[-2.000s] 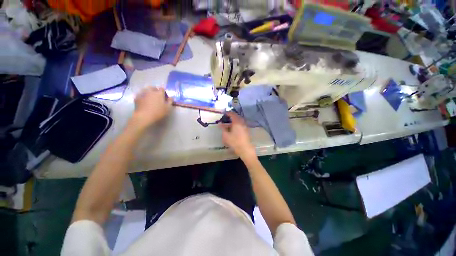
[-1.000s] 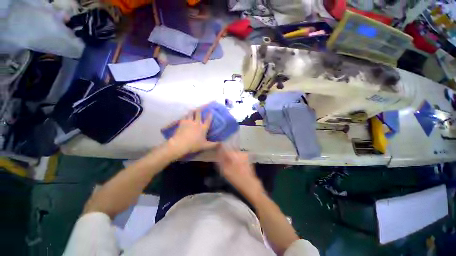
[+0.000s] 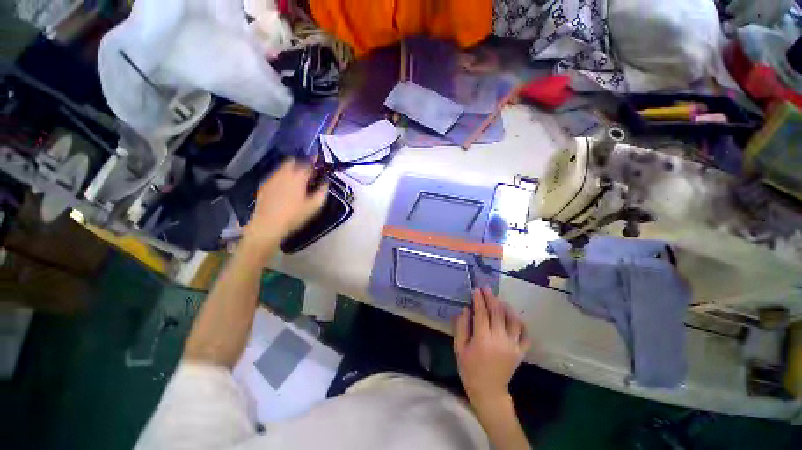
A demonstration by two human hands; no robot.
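Note:
The blue-grey translucent template [image 3: 440,211] lies flat on the sewing table, left of the needle area. An orange-brown strip crosses its middle, with a dark-edged slot on each side; the nearer slot has a pale outline. My right hand [image 3: 491,338] has its fingertips at the template's near right corner; whether it grips anything is unclear. My left hand [image 3: 286,206] is blurred, its fingertips at the upper edge of the stacked dark fabric pieces [image 3: 330,220]; whether it pinches one is unclear. Pale pieces [image 3: 362,142] lie just behind the stack.
The sewing machine [image 3: 651,189] stands at right, with grey-blue sewn pieces [image 3: 646,308] heaped under its arm. Spare templates [image 3: 479,127] with a loose grey piece [image 3: 425,107] lie behind. A red cloth [image 3: 547,90] and tool tray [image 3: 690,114] are at the back.
The template went from the needle area to the table front and now lies flat, both slots showing. My left hand has left it for the dark stack. The view has swung left.

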